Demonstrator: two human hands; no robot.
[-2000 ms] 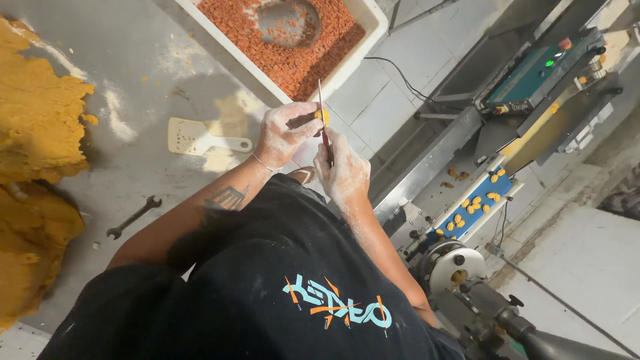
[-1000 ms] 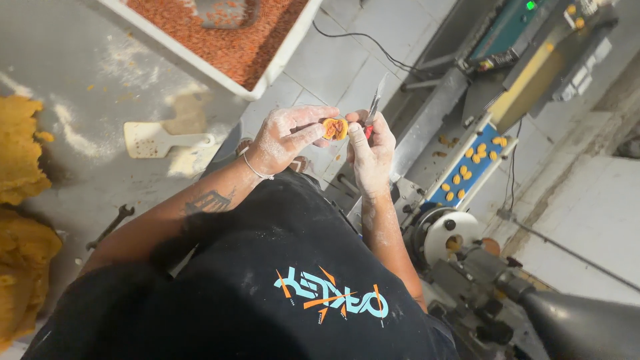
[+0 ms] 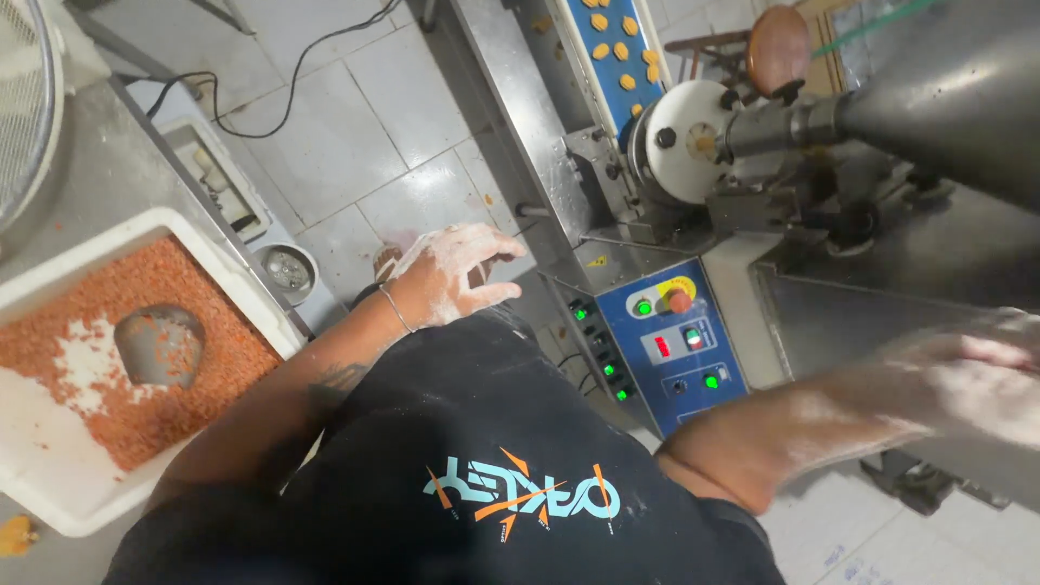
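My left hand (image 3: pixel 463 272), dusted with white flour, hangs over the tiled floor in front of my black shirt, fingers apart and holding nothing. My right hand (image 3: pixel 995 366), also floury, reaches out at the right edge beside the steel machine body; it is blurred and partly cut off, so its grip cannot be told. Between the hands is a blue control panel (image 3: pixel 674 349) with green lights and a red knob. Above it, the machine's white disc (image 3: pixel 686 142) stands beside a blue conveyor belt (image 3: pixel 609 41) carrying several small yellow dough pieces (image 3: pixel 621 51).
At left, a white plastic tub (image 3: pixel 154 223) of orange crumbly filling (image 3: pixel 236 349) holds a metal scoop (image 3: pixel 162 345). A round mesh sieve (image 3: pixel 24 106) is at the upper left. A steel hopper (image 3: pixel 959 89) juts in at the upper right, and a black cable (image 3: pixel 301 69) crosses the floor.
The view has swung toward the machine. My hands, earlier together around a small filled yellow piece and a blade, are now far apart. My left hand no longer holds the piece; my right arm stretches out right.
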